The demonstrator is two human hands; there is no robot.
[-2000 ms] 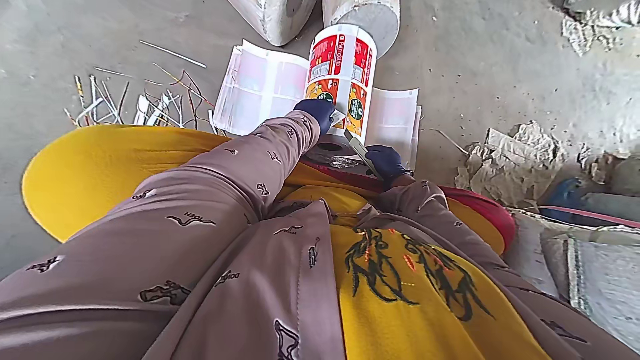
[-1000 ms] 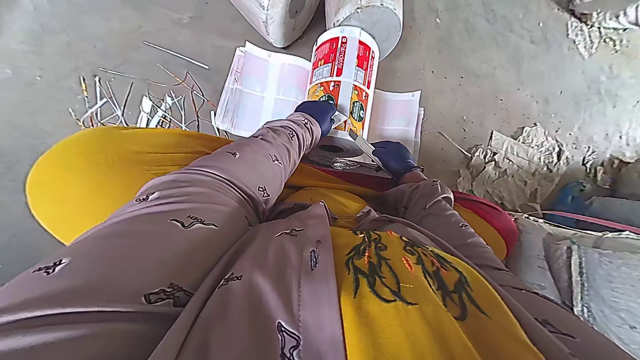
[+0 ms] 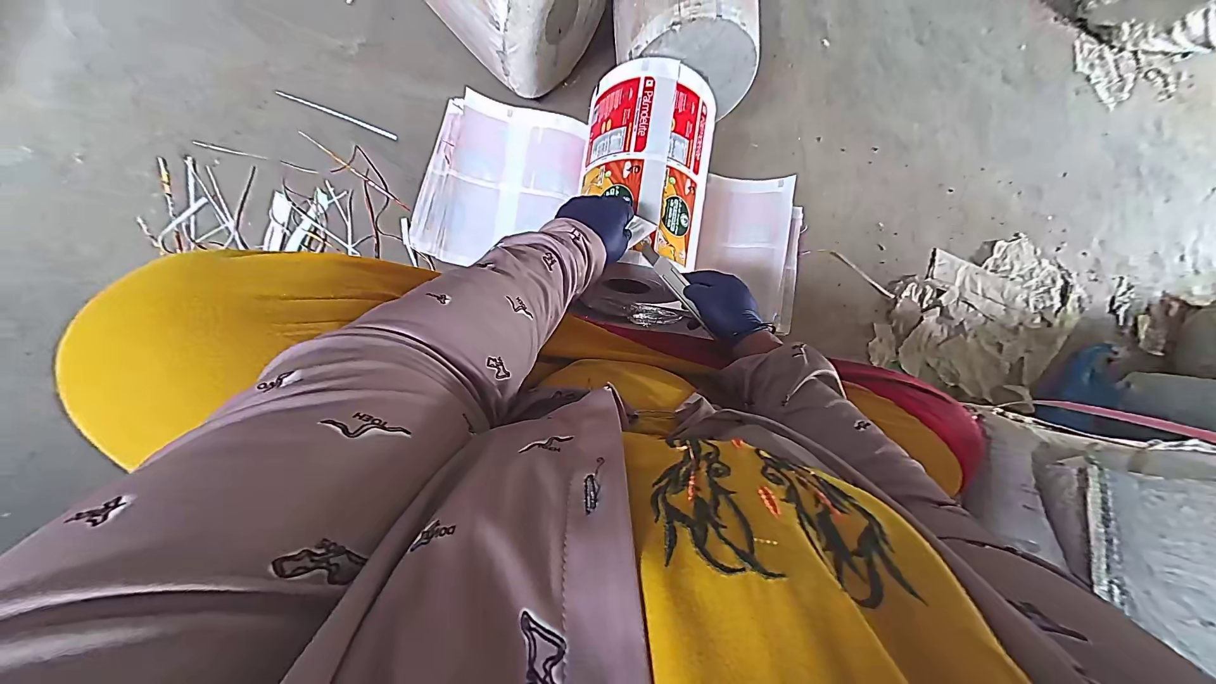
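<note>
A roll of printed packaging film [image 3: 655, 123], red, orange and white, lies between my knees, its open core toward me. My left hand [image 3: 603, 223], in a dark blue glove, is shut on a small whitish flap of film [image 3: 640, 230] at the roll's near part. In my gloved right hand [image 3: 726, 304] is a long flat blade, seemingly a knife [image 3: 671, 277], with its tip close to that flap. Stacked cut film sheets lie left [image 3: 513, 180] and right [image 3: 749, 237] of the roll.
Two large pale rolls [image 3: 698, 38] stand beyond the printed one. Thin strips of scrap [image 3: 313, 223] are scattered on the grey floor at left. Crumpled paper [image 3: 988, 313] lies at right, near a blue object [image 3: 1083, 385] and pale sacks [image 3: 1149, 541].
</note>
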